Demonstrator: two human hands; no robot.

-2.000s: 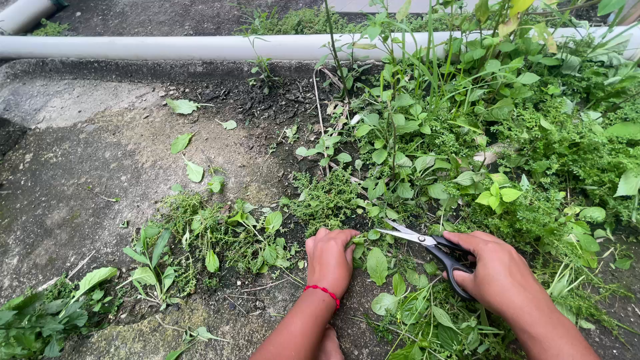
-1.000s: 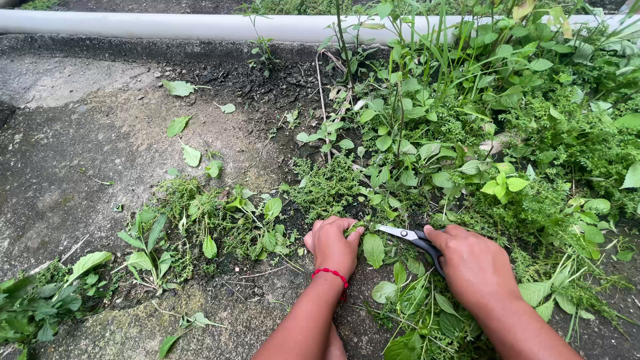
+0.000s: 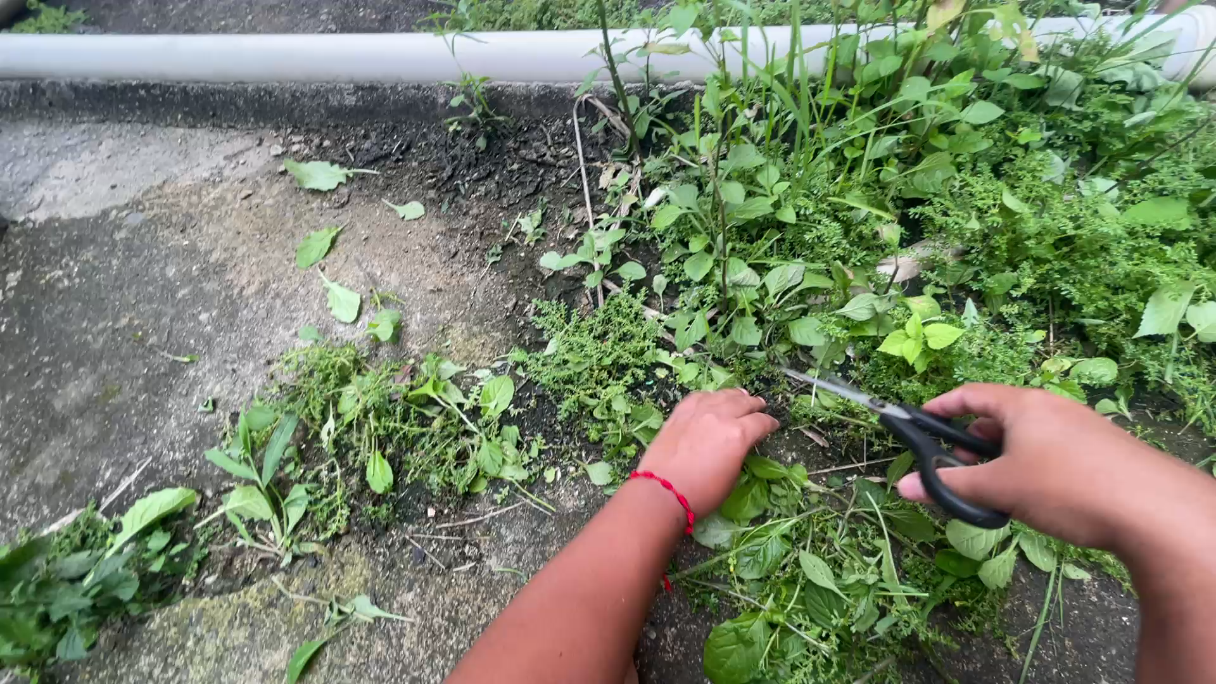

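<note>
My right hand holds a pair of scissors by its black handles, at the lower right. The metal blades point up and left, low over the weeds, and look nearly closed. My left hand, with a red cord bracelet at the wrist, is down among the low green plants, left of the blade tips. Its fingertips are partly hidden, so I cannot tell what it grips. A small feathery weed grows just beyond it. Leafy plants lie in a heap between and below my hands.
A white pipe runs across the back above a low concrete edge. Dense weeds fill the right side. Loose leaves lie on the concrete slab, and small weeds stretch along a crack at left.
The scissors and my right hand have drawn back to the right, away from my left hand. A leaf that stood between them beside my left fingers no longer shows there.
</note>
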